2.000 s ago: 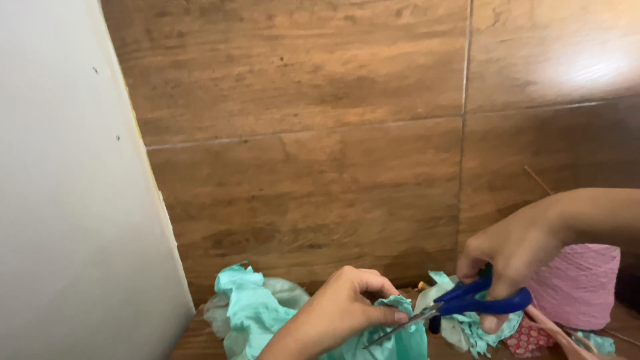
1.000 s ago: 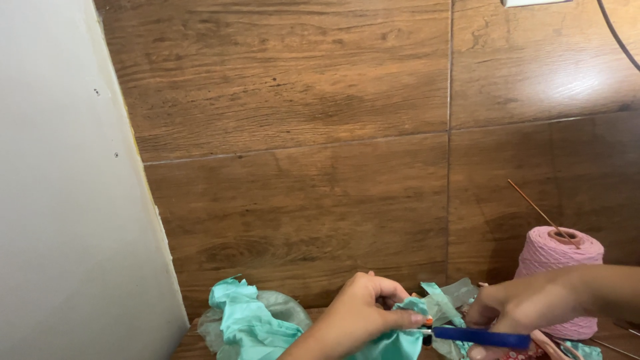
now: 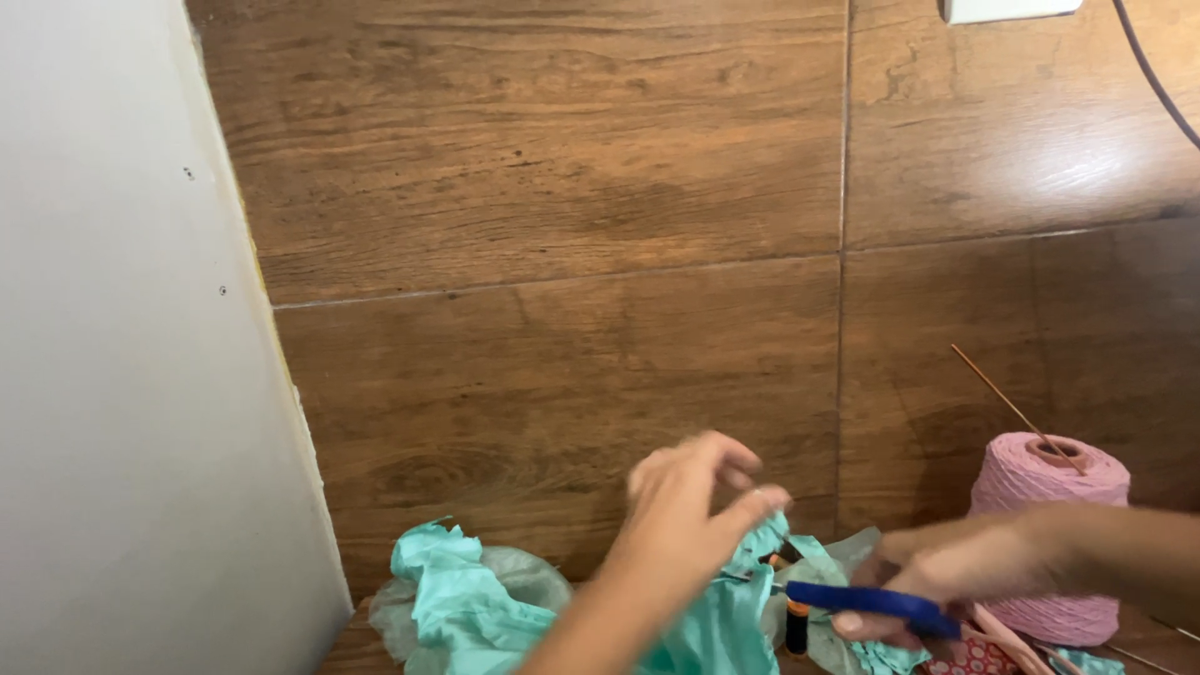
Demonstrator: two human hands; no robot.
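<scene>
Turquoise fabric (image 3: 722,628) lies bunched at the bottom centre, with a crumpled part spreading to the left. My left hand (image 3: 689,511) is above its upper edge, thumb and fingers apart; whether the thumb touches the cloth is unclear. My right hand (image 3: 909,581), somewhat blurred, holds blue-handled scissors (image 3: 867,600), whose blades point left at the fabric and are partly hidden by it. A dark thread spool (image 3: 797,626) stands just below the scissors. Beside my right wrist is a cone of pink yarn (image 3: 1050,487).
A thin stick (image 3: 994,389) pokes up from the yarn cone. Sheer pale material (image 3: 525,577) and red patterned cloth (image 3: 975,653) lie low in view. A white wall panel (image 3: 141,328) bounds the left; wood-look tiles (image 3: 562,375) stand behind. A dark cable (image 3: 1153,80) hangs at upper right.
My left hand has opened from its pinch on the turquoise fabric and lifted slightly. The scissors remain in my right hand.
</scene>
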